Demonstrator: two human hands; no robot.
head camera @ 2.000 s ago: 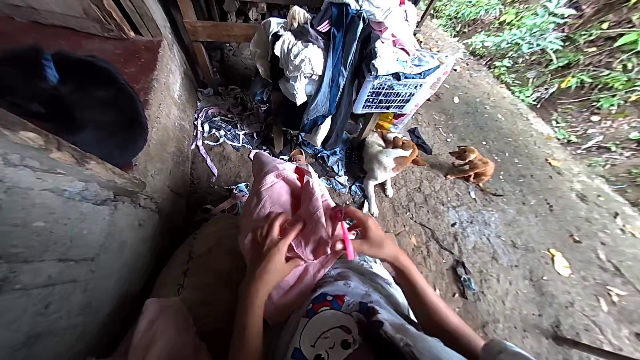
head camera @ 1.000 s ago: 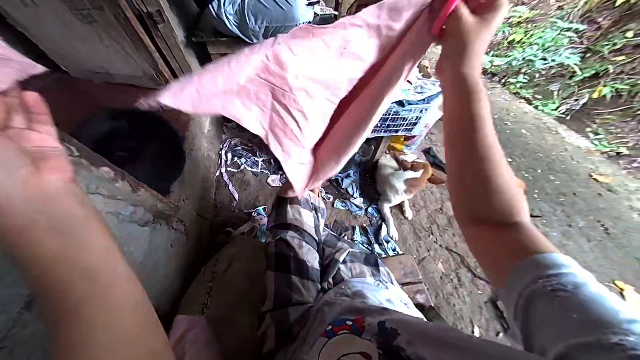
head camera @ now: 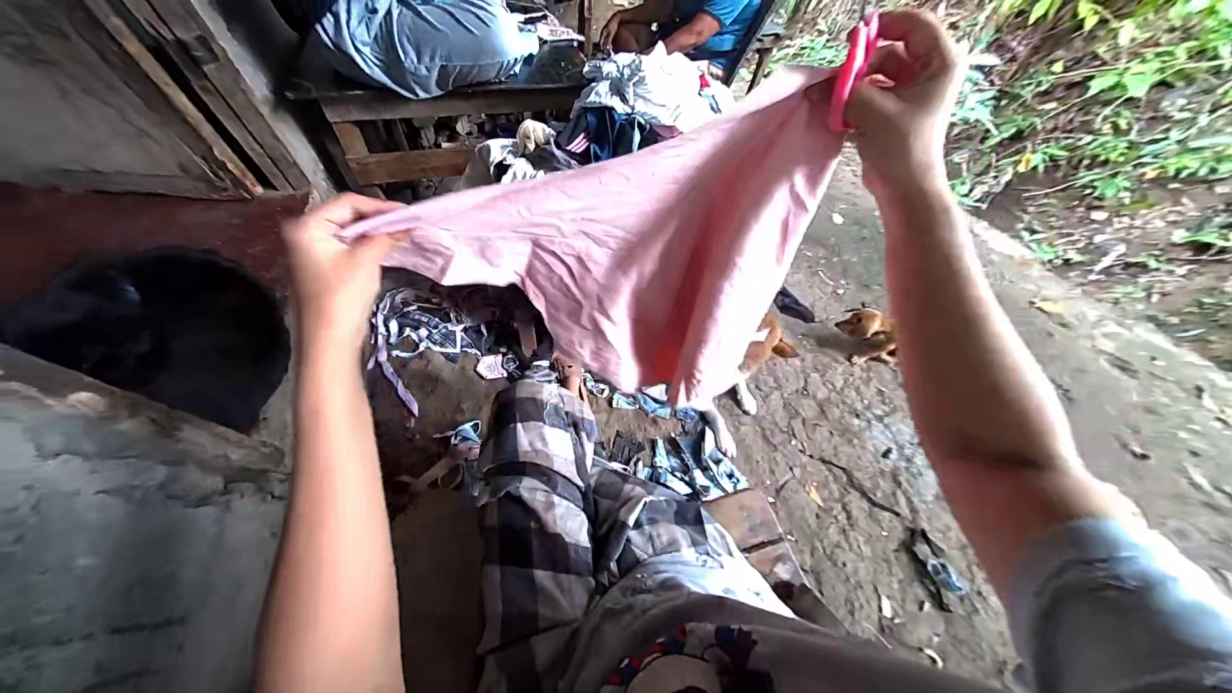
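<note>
A pink cloth (head camera: 597, 241) is stretched in the air above my legs in plaid trousers. My left hand (head camera: 346, 245) pinches its left corner between thumb and fingers. My right hand (head camera: 900, 91) grips the upper right corner and also holds a pink-handled tool (head camera: 852, 77), seemingly scissors; its blades cannot be made out. The cloth hangs lowest toward the right, with folds near its right side, and hides part of the ground behind it.
Heaped clothes (head camera: 654, 87) lie by a wooden bench (head camera: 452, 101), where people sit. Fabric scraps (head camera: 433, 322) litter the ground. A brown puppy (head camera: 866, 332) and a partly hidden white-and-brown dog (head camera: 760, 356) are beyond my knees. A black tub (head camera: 144, 322) stands left, behind a concrete wall (head camera: 144, 539).
The pink cloth has risen from my lap and is now spread between both raised hands. One second ago my left hand was apart at the far left; now it grips a corner. The view has tilted up.
</note>
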